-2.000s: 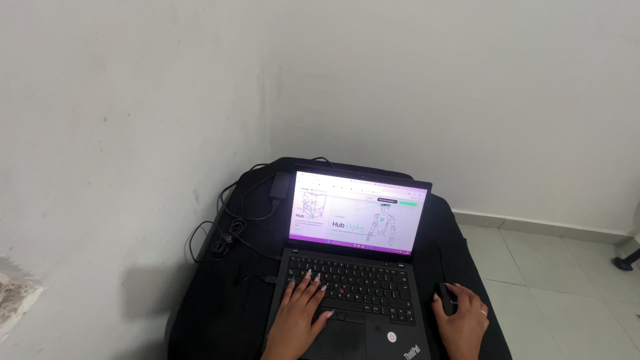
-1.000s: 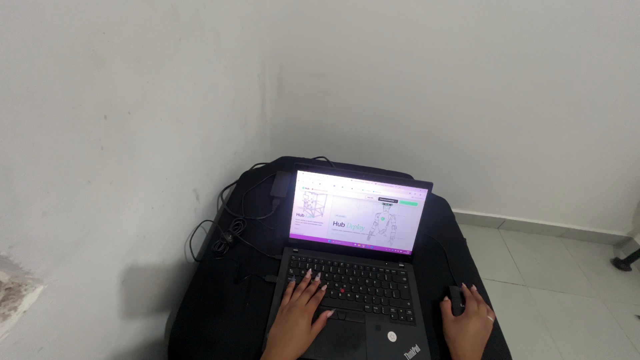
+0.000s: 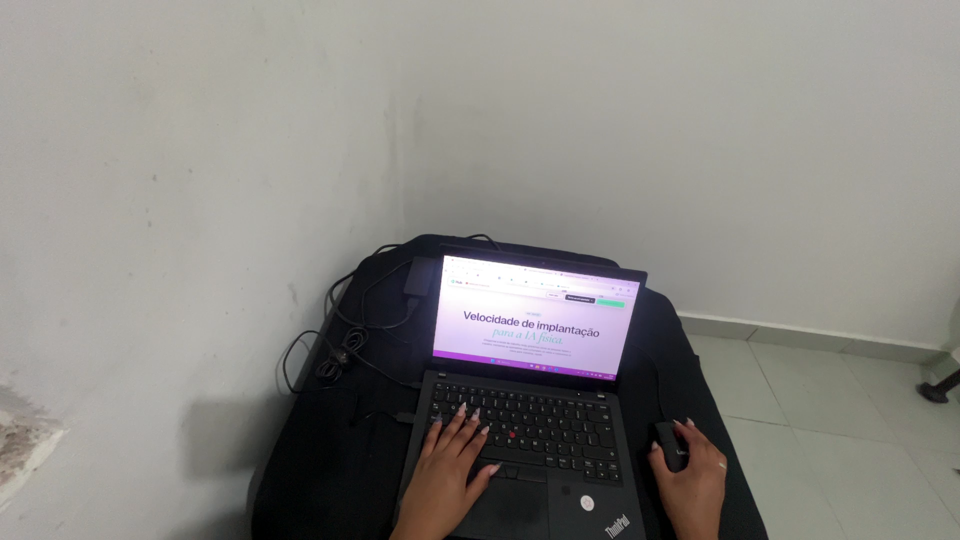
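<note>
A black ThinkPad laptop (image 3: 517, 465) stands unfolded on a table under a black cloth (image 3: 330, 457). Its lit screen (image 3: 534, 319) shows a web page with large heading text. My left hand (image 3: 448, 476) rests on the left part of the keyboard, fingers spread, the thumb over the buttons above the touchpad (image 3: 510, 506). To the right of the laptop, my right hand (image 3: 690, 476) is around a black wired mouse (image 3: 671, 446), which sits on the cloth; a ring is on one finger.
A black power adapter (image 3: 421, 277) and coiled black cables (image 3: 346, 356) lie on the cloth left of the screen. Walls stand close at the left and behind. Tiled floor (image 3: 817, 420) is at the right, with a black furniture foot (image 3: 934, 390) at the edge.
The page on the screen has changed from one with line drawings to one with centred heading text. My right hand has shifted slightly with the mouse; the left hand has stayed on the keyboard.
</note>
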